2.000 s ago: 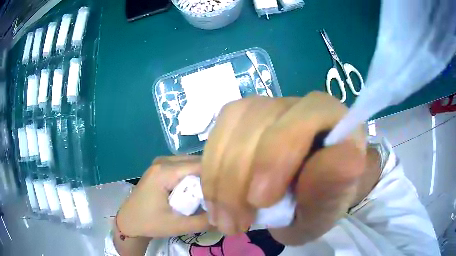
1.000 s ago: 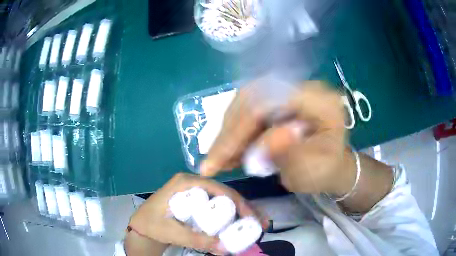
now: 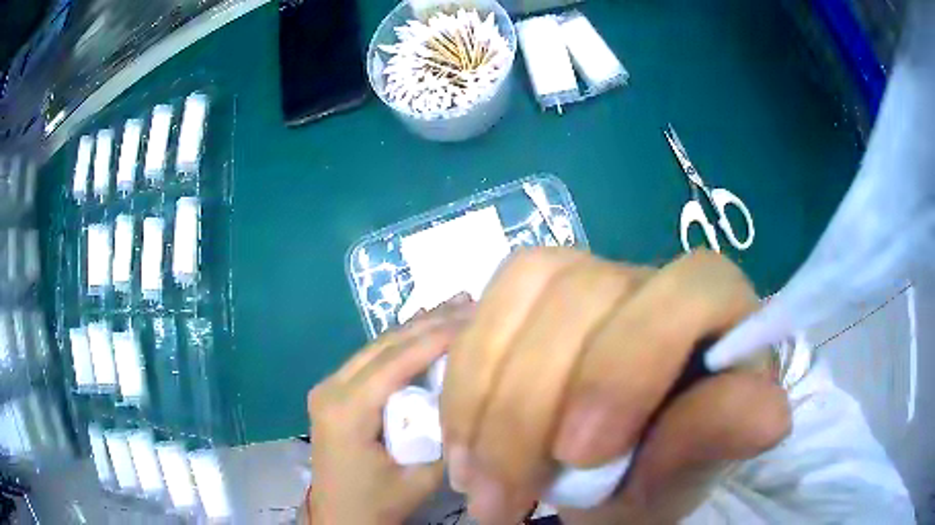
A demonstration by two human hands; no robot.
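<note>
My left hand (image 3: pixel 364 420) is low in the centre, closed round white housings (image 3: pixel 412 426). One rounded end face shows between thumb and fingers; the others are mostly hidden behind my right hand. My right hand (image 3: pixel 605 379) is in front, large and close to the camera, its fist shut on a cloth-wrapped tool. A short black section (image 3: pixel 703 359) of it shows between thumb and finger, and the pale cloth (image 3: pixel 820 277) spreads to the upper right. White cloth below the fist covers the tip. Whether the tip touches a housing cannot be told.
A small clear box (image 3: pixel 361 269) with white cloth squares (image 3: pixel 456 253) lies behind my hands. A blister tray (image 3: pixel 220 328) with rows of white housings is at left. Scissors (image 3: pixel 707 205) lie right. A swab tub (image 3: pixel 443 77), a phone (image 3: pixel 321 62) and wrapped white blocks (image 3: pixel 569 59) are at the back.
My right hand has come down over the left hand, covering most of the housings that showed a second ago. The cloth's pale tail has swung from the back to the upper right.
</note>
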